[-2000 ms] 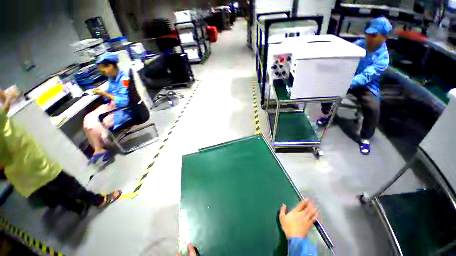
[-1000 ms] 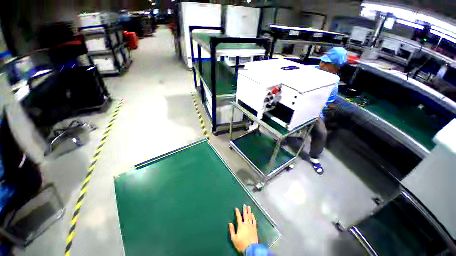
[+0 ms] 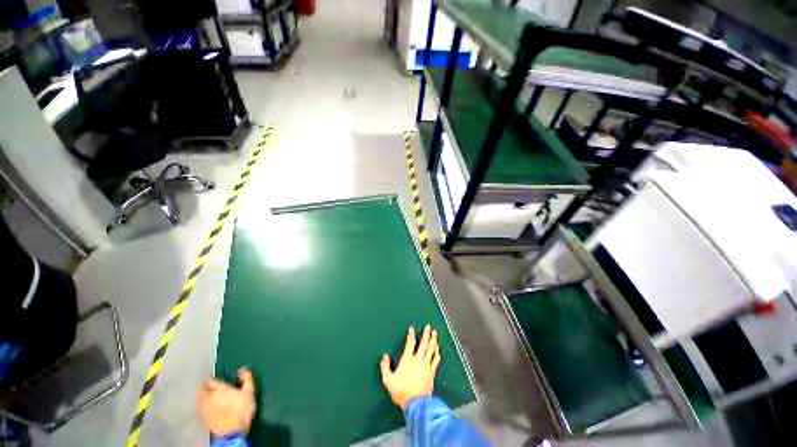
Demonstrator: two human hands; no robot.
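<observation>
A trolley with a green mat top [image 3: 332, 288] and a thin metal rim stands right in front of me, with nothing on the mat but my hands. My left hand [image 3: 227, 403] rests at its near left edge, fingers a little bent and apart, holding nothing that I can see. My right hand [image 3: 413, 365] lies flat on the mat near the right edge, fingers spread and empty. Both wrists show blue sleeves.
At right, a white cabinet [image 3: 690, 227] stands on another trolley with a green lower shelf [image 3: 577, 354]. A black-framed rack with green shelves [image 3: 524, 148] stands ahead right. Yellow-black floor tape [image 3: 188, 292] runs along both sides of the aisle. Chairs stand at left, one with a wheeled base [image 3: 162, 192].
The view has turned and the green-topped trolley has moved forward between the tape lines. The rack and white cabinet are nearer. My left hand has come into full view; the seated people are out of clear view.
</observation>
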